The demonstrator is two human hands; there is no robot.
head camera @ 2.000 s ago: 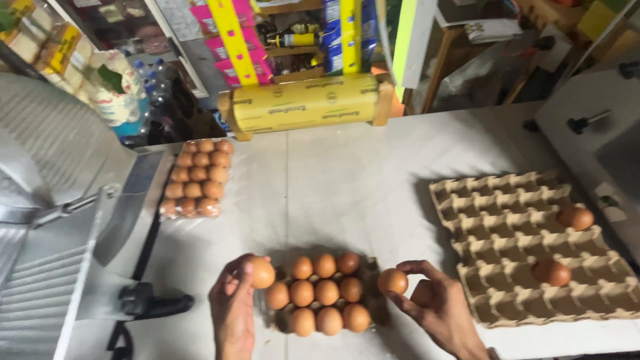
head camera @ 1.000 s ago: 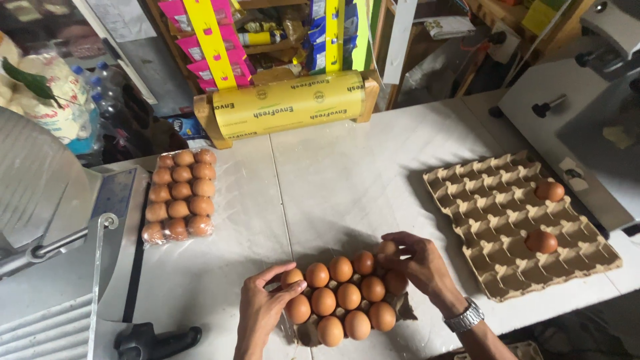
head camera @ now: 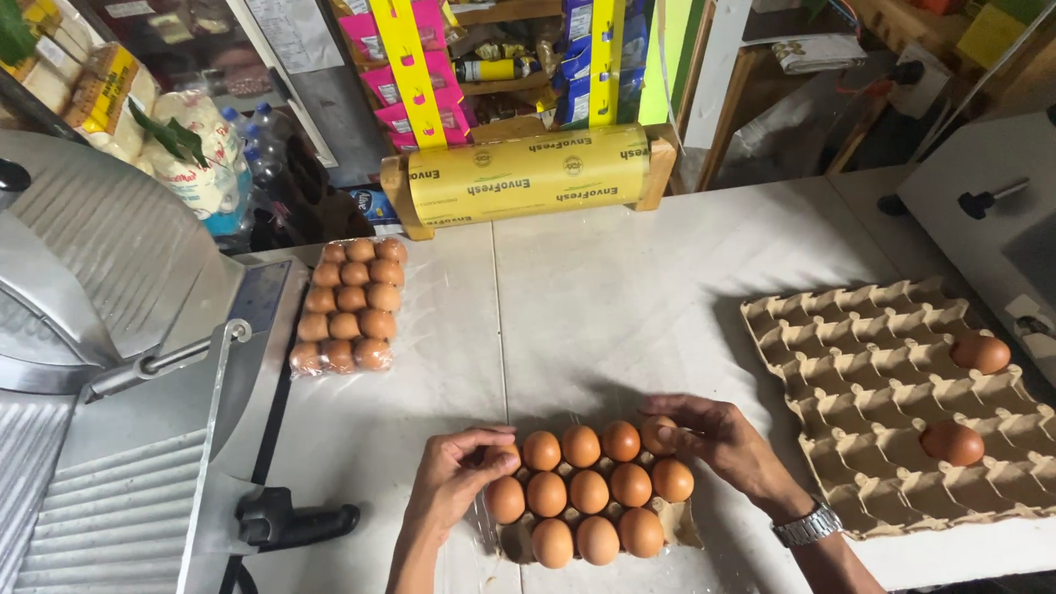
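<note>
Brown eggs (head camera: 588, 492) fill most of a small cardboard egg tray (head camera: 681, 521) at the lower middle; two front corner cups hold no egg. My left hand (head camera: 463, 464) has its thumb and fingers around an egg (head camera: 502, 457) at the tray's back left corner. At the back right corner, my right hand (head camera: 708, 433) pinches another egg (head camera: 657, 435). A large cardboard egg tray (head camera: 879, 400) lies to the right, with two eggs in it, one farther back (head camera: 980, 353) and one nearer (head camera: 952, 443). A film-wrapped pack of eggs (head camera: 353, 299) lies at the left.
A metal slicer (head camera: 157, 330) with a black knob (head camera: 289, 521) stands at the left. A roll of yellow-printed cling film (head camera: 528, 177) on a wooden holder is at the counter's back edge. Another metal machine (head camera: 990, 181) stands at the right. Bottles (head camera: 276, 165) and bagged goods are beyond the counter.
Two seconds ago both hands held eggs beside the small tray, with its end columns partly unfilled. Now both hands and their eggs are at its back corners, and more eggs fill the middle row.
</note>
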